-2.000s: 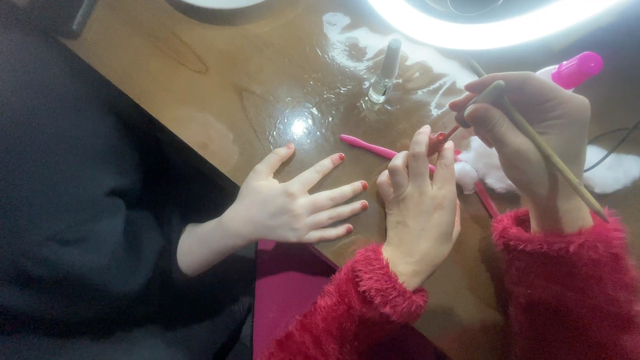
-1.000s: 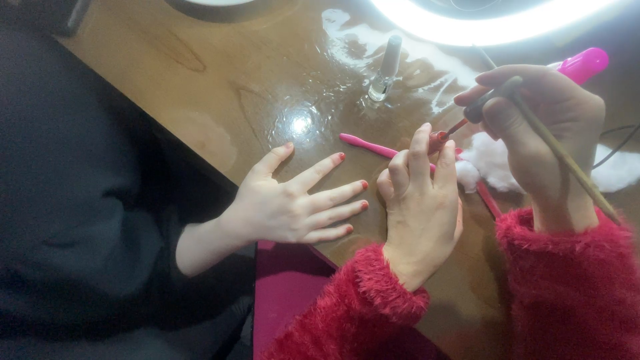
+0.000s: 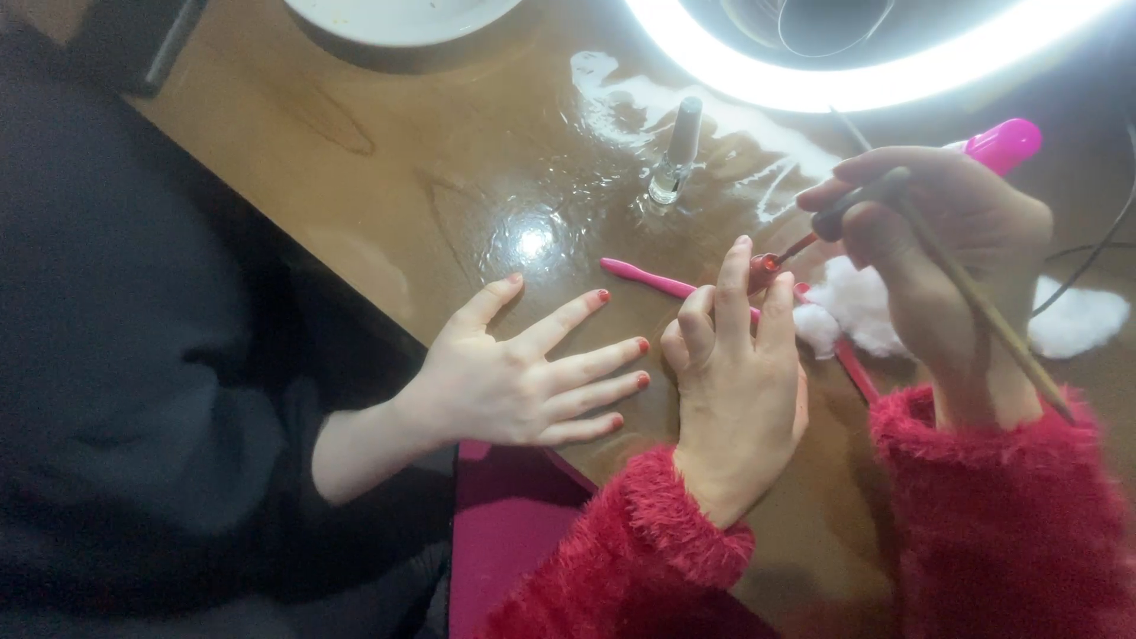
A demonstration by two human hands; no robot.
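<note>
My left hand (image 3: pixel 741 382) steadies a small bottle of red nail polish (image 3: pixel 763 271) between two of its fingers. In my right hand (image 3: pixel 958 231) are the grey cap of a polish brush (image 3: pixel 796 248), its tip at the bottle's mouth, and a thin wooden stick (image 3: pixel 985 311) that slants down over the wrist. Another person's hand (image 3: pixel 524 373) lies palm down on the table with fingers spread; red polish shows on several nails, while the thumb nail looks uncoloured. A pink plastic tool (image 3: pixel 652 279) lies partly behind my left hand.
A clear polish bottle (image 3: pixel 670 177) stands beyond the hands. White cotton (image 3: pixel 856 306) lies between my hands, with more cotton (image 3: pixel 1078 319) farther right. A pink-capped bottle (image 3: pixel 1003 146) is behind my right hand. A lit ring lamp (image 3: pixel 852 93) and a white dish (image 3: pixel 404 22) are at the top.
My right hand has shifted slightly, and the brush and wooden stick have changed angle. My left hand and the other person's hand have stayed put.
</note>
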